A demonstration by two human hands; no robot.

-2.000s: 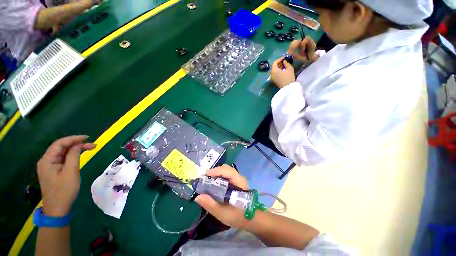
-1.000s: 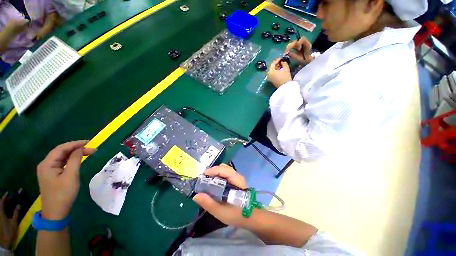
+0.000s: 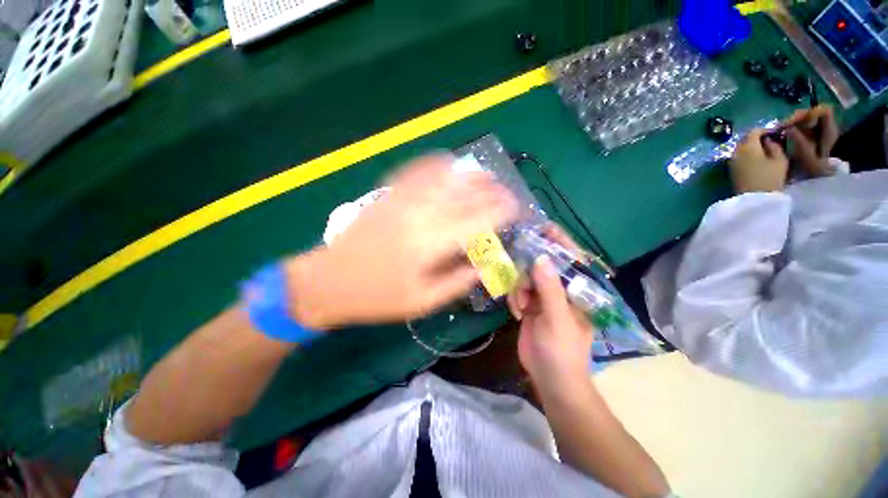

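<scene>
My left hand (image 3: 419, 248), blurred, with a blue wrist band (image 3: 276, 302), reaches across the grey spotted controller box (image 3: 501, 165) and hides much of it. Its fingertips are too blurred to tell if they hold anything. My right hand (image 3: 553, 316) is closed around the dispensing syringe (image 3: 584, 292), which has a green cap (image 3: 611, 318) at its rear. The syringe's front end is blurred. A yellow note (image 3: 493, 263) shows between my hands. White wiping paper (image 3: 341, 219) shows partly behind my left hand.
A clear blister tray (image 3: 638, 88) and blue container (image 3: 714, 24) lie at upper right. A neighbour's hands (image 3: 779, 156) work near small black units (image 3: 720, 127). White perforated rack (image 3: 63, 68) stands upper left. Clear packaging (image 3: 92, 384) lies lower left. The air hose (image 3: 453, 350) loops below my hands.
The view has turned left. My left hand has moved from the left side over the controller box, close to my right hand. My right hand still holds the syringe.
</scene>
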